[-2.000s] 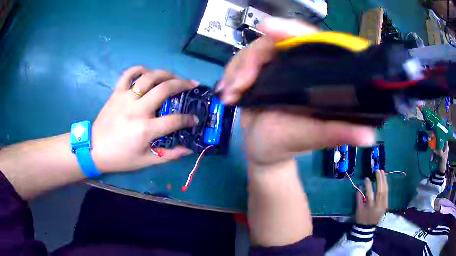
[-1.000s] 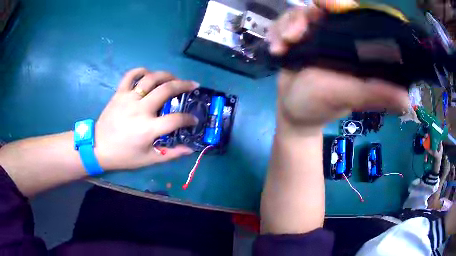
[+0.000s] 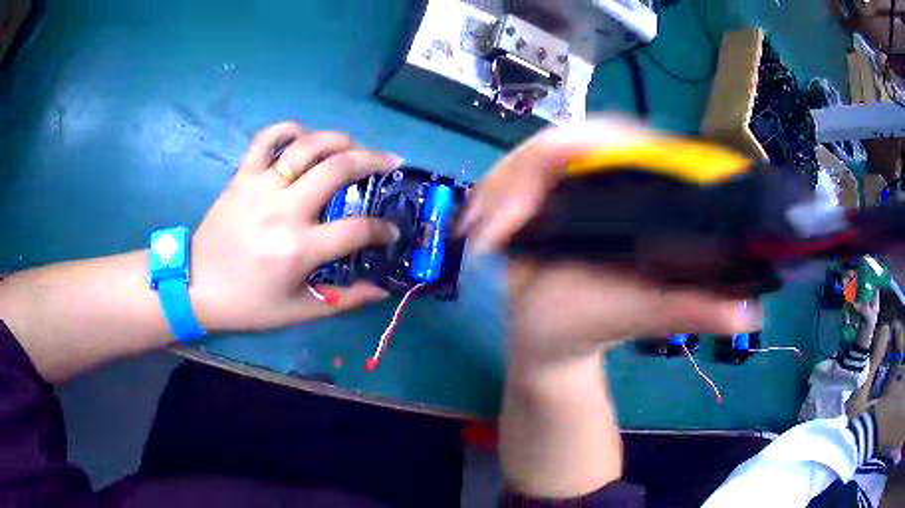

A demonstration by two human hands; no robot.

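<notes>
Two black plastic housings (image 3: pixel 399 223) lie side by side on the green mat, each with a bright blue cell (image 3: pixel 431 234). A thin red and white lead (image 3: pixel 395 327) trails from the right one. My left hand (image 3: pixel 273 228), with a blue wrist strap (image 3: pixel 171 260), is spread over the left housing and holds it down, fingers on its dark round part. My right hand (image 3: pixel 556 228), blurred, grips a thick black electric screwdriver (image 3: pixel 645 223) with a yellow lever strip, just right of the housings. The screwdriver's tip cannot be made out.
A white-grey screw feeder (image 3: pixel 486 69) stands beyond the housings. A cardboard box (image 3: pixel 736 89) of black parts is at upper right. Two more units with blue cells (image 3: pixel 742 343) lie at right, partly hidden. Another person's white sleeve (image 3: pixel 794 461) and hand holding a green glue gun are at far right.
My right hand and screwdriver have moved left and down, close to the housings, from over the feeder's right side. My left hand stays on the housing. The feeder now shows more fully.
</notes>
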